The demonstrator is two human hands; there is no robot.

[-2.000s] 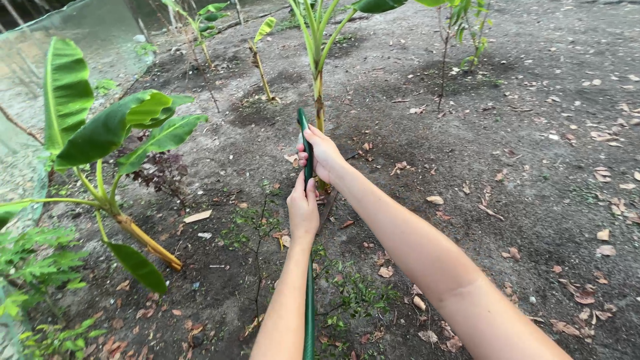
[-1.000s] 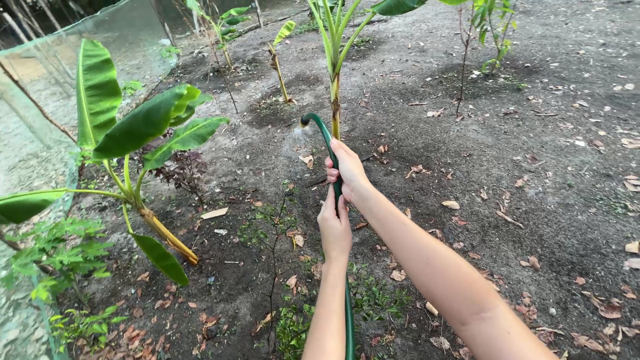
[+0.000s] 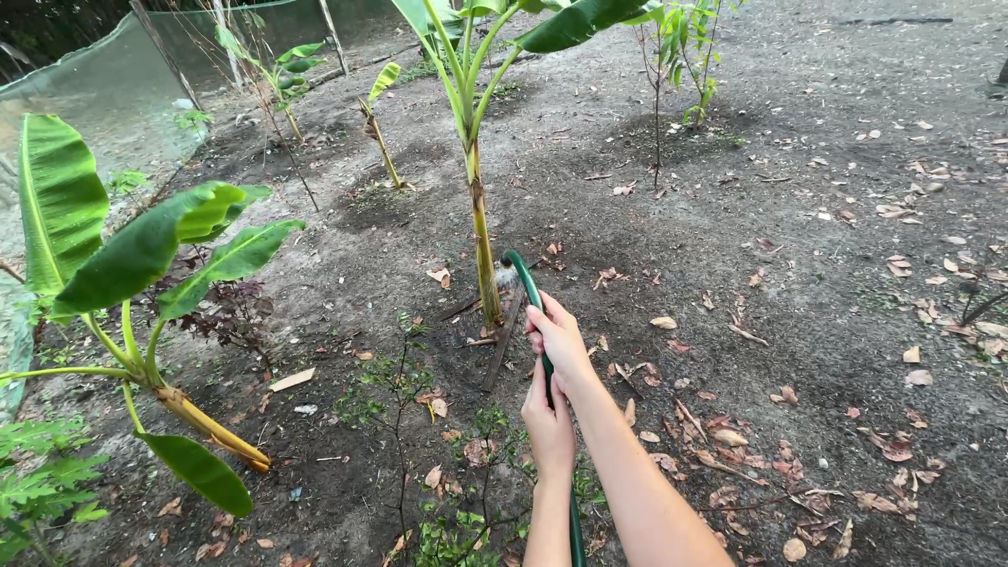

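A green garden hose runs up from the bottom edge through both hands, its end bent over to the left with water spraying from it. My right hand grips the hose near the bend. Just below, my left hand is closed around the same hose. The spray falls close beside the stem of a young banana plant, at the right of its base. A flat dark strip of wood lies on the soil by that base.
A leaning banana plant with broad leaves stands at left. Green netting on posts borders the far left. Thin shrubs grow near my left arm. A small banana stem and a leafy sapling stand farther back. Dry leaves litter the soil.
The hose end, upright in front of the banana stem two seconds ago, bent left across it one second ago with spray showing. It is now at the stem's right side. Both hands keep their grip.
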